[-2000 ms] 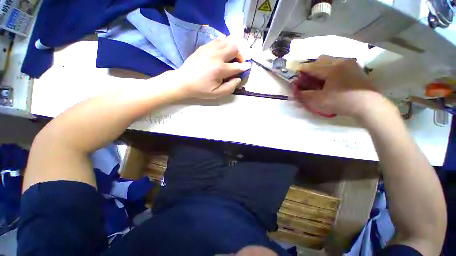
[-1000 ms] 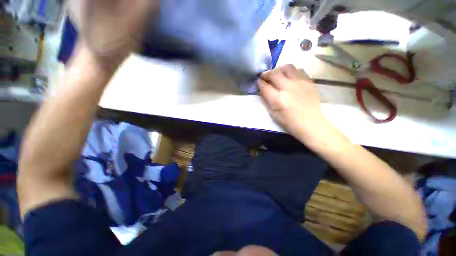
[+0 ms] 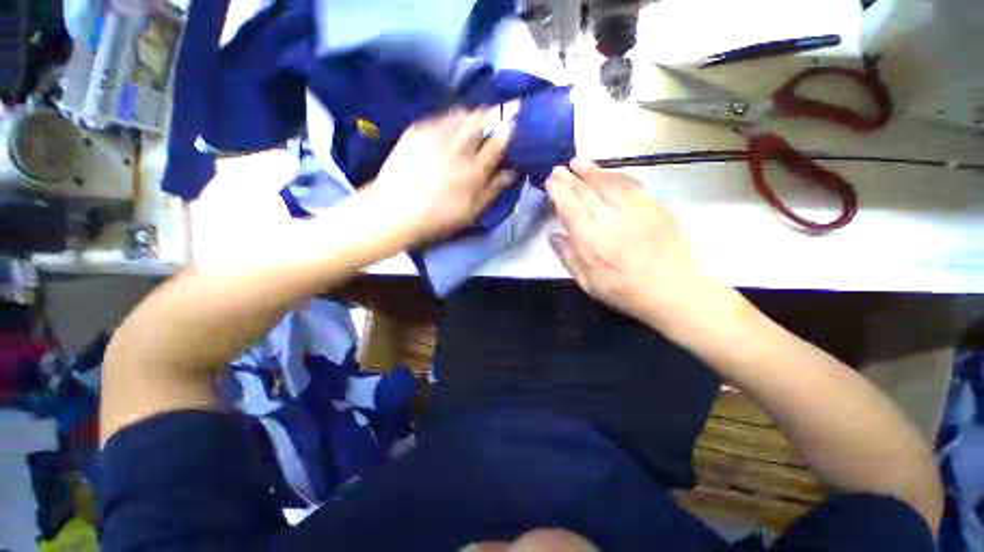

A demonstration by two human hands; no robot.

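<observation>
A navy and light blue garment piece (image 3: 542, 127) lies bunched on the white table left of and in front of the needle area. One light blue corner hangs over the front edge. My left hand (image 3: 448, 173) rests on the navy cloth, fingers spread, slightly blurred. My right hand (image 3: 610, 232) has its fingertips at the right edge of the navy cloth; whether they pinch it is hard to tell. Red-handled scissors (image 3: 793, 162) lie partly open on the table, right of my right hand. A short yellow mark shows on the navy cloth.
A dark slim stick (image 3: 771, 50) lies above the scissors. A long thin dark strip (image 3: 885, 161) runs rightward under them. Machine parts (image 3: 616, 49) are at the top centre. A clear container (image 3: 124, 70) stands at the upper left. Navy and pale blue pieces (image 3: 324, 415) are piled below the table.
My left hand has come down from the upper left onto the cloth. The light blue cloth it held raised now lies bunched on the table, navy showing. The camera view has shifted.
</observation>
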